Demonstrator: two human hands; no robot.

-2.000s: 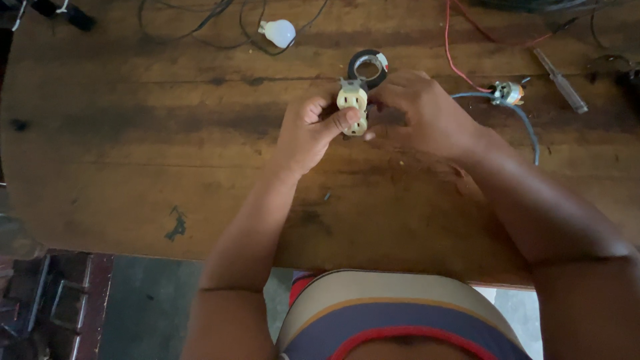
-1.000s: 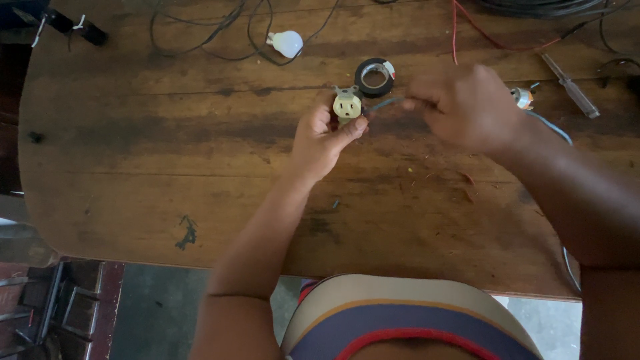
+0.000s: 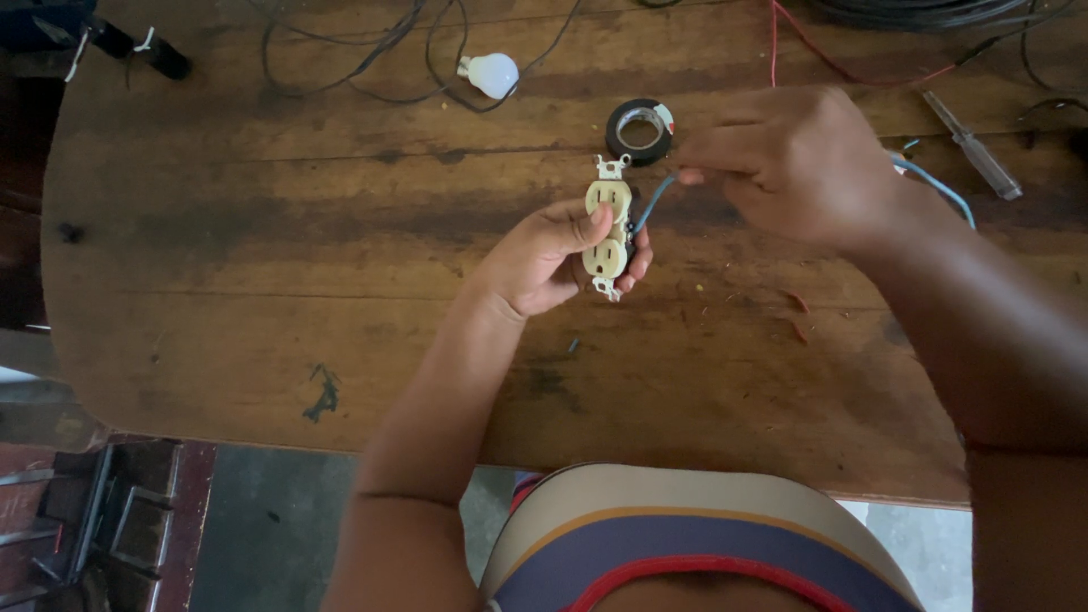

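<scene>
My left hand [image 3: 552,255] holds a cream duplex electrical outlet [image 3: 606,200] upright, the thumb across its face and the fingers behind it. A blue wire [image 3: 653,204] runs from the outlet's right side up to the fingertips of my right hand [image 3: 782,161], which pinch it. More blue wire [image 3: 943,187] shows beyond my right wrist. Just above the outlet lies a roll of black electrical tape [image 3: 620,132]. A screwdriver with a clear handle [image 3: 986,166] lies to the right of my right hand.
On the wooden table [image 3: 255,340] a white light bulb [image 3: 493,76] lies beside thin black cables [image 3: 374,72]. A red wire [image 3: 837,70] and a black cable coil [image 3: 926,13] are at the upper right. Small red scraps [image 3: 797,301] lie right of the outlet.
Two seconds ago my right hand was close beside the outlet; it is now off to the right with the blue wire in its fingers. My left hand has kept hold of the outlet.
</scene>
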